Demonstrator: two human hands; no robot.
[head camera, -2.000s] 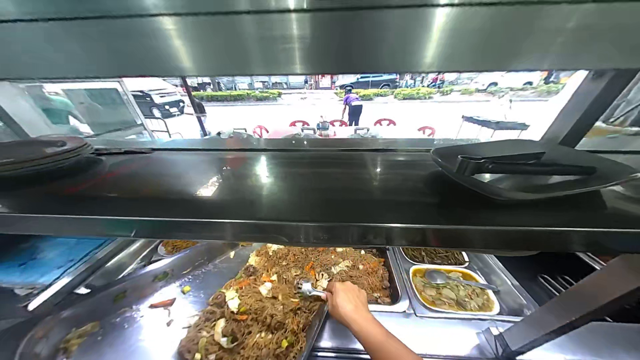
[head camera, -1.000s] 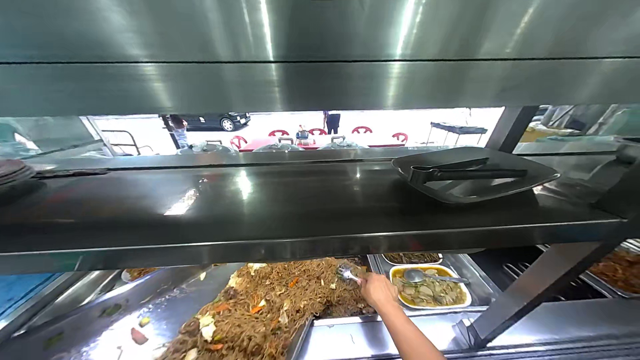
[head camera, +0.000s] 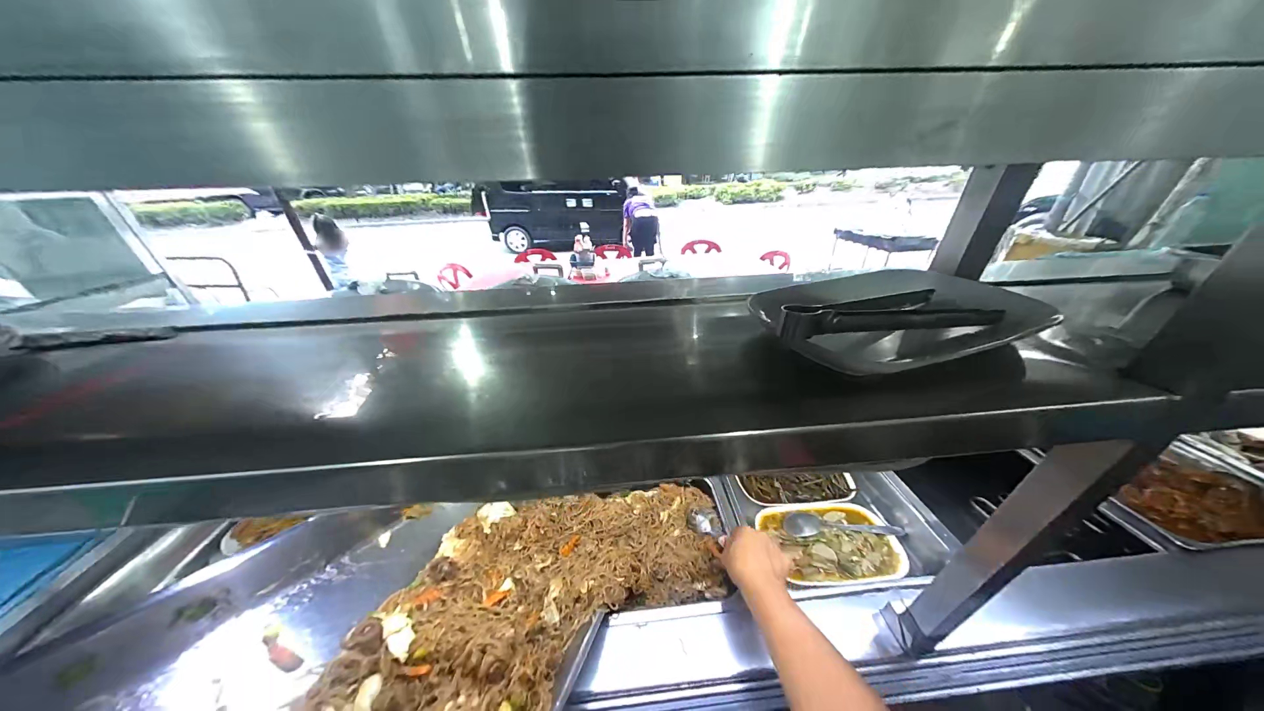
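My right hand (head camera: 757, 561) is closed around the handle of a metal serving utensil (head camera: 704, 523), whose end rests at the right edge of the noodles. The stir-fried noodles (head camera: 553, 573), mixed with cabbage and carrot pieces, spread from a tray in the counter across to a large metal pan (head camera: 232, 612) tilted at lower left. Just right of the hand is a white dish of vegetable stew (head camera: 839, 558), with a metal spoon (head camera: 802, 524) lying in it. My left hand is out of view.
A steel shelf (head camera: 553, 385) crosses above the food, bearing a dark plate (head camera: 908, 346) with black tongs (head camera: 889, 318). A slanted metal post (head camera: 1017, 543) stands at right, near a tray of reddish food (head camera: 1195, 499). People and red chairs are outside.
My right hand has moved right relative to the noodles, from mid-heap to the tray's right side, still holding the utensil. More noodles now cover the tray's near part.
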